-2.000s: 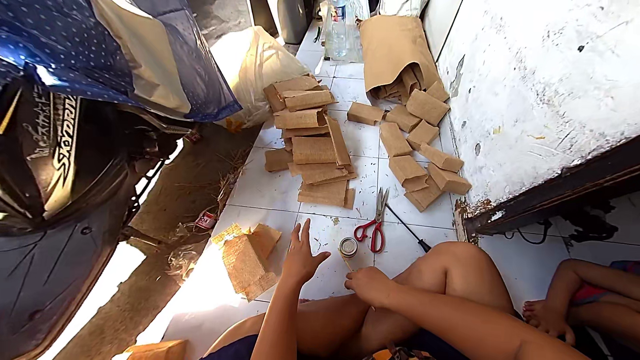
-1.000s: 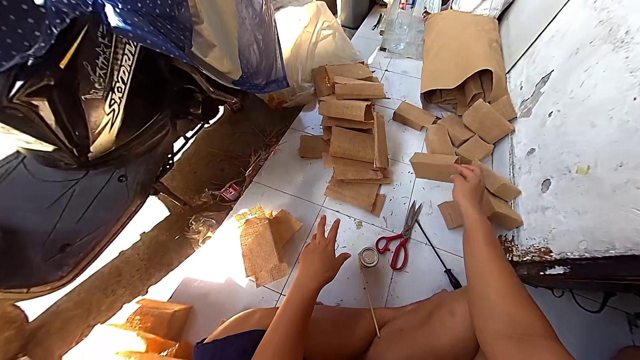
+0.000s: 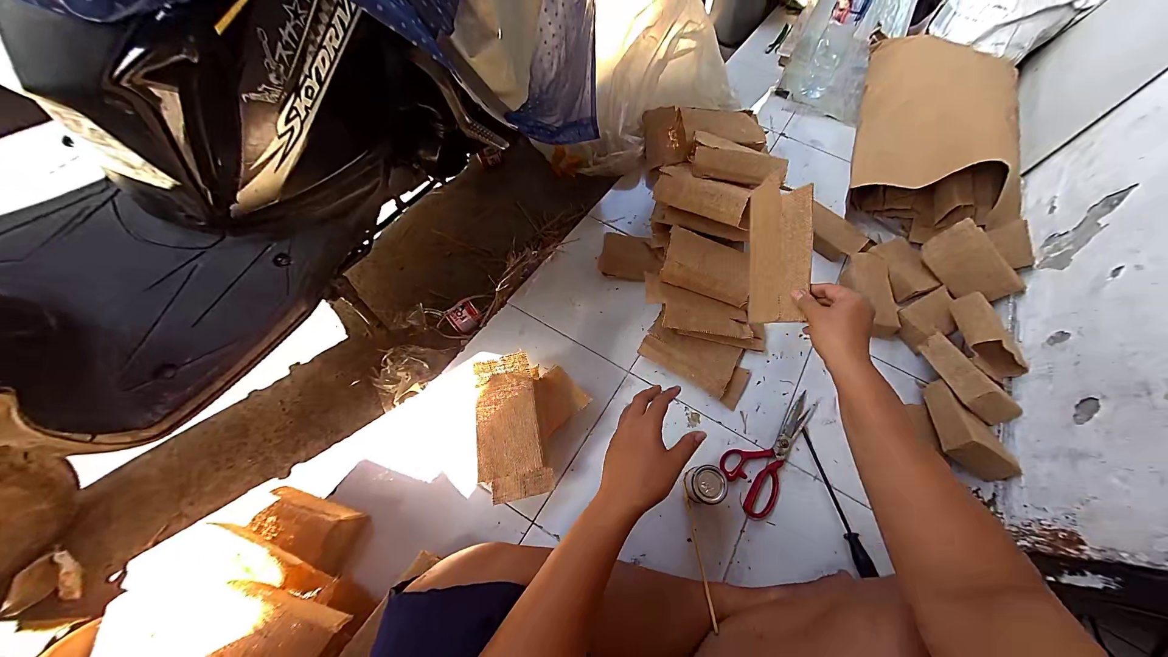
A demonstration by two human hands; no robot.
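My right hand (image 3: pixel 838 321) pinches the lower right corner of a folded brown paper piece (image 3: pixel 780 251), held over the right side of a pile of similar folded paper pieces (image 3: pixel 703 265). Nothing is in my left hand (image 3: pixel 646 449), its fingers apart above the white tiles. Just right of it are a small round tin (image 3: pixel 706 484) with a thin wooden stick (image 3: pixel 703 570) by it, red-handled scissors (image 3: pixel 771 461) with blades apart, and a black-handled screwdriver (image 3: pixel 850 538). Two overlapping paper pieces (image 3: pixel 513 429) lie to the left.
Small folded paper packets (image 3: pixel 972 260) lie by a large brown paper bag (image 3: pixel 940 119) along the peeling white wall (image 3: pixel 1095 365). More packets (image 3: pixel 306 529) sit in sunlight at lower left. A motor scooter (image 3: pixel 182 274) stands left of the tiled ledge. Plastic bottles (image 3: pixel 826 64) are at the back.
My right hand has moved from the packets on the right to the pile and now holds a flat folded paper piece. Two seconds ago it was near my knee. The view has shifted.
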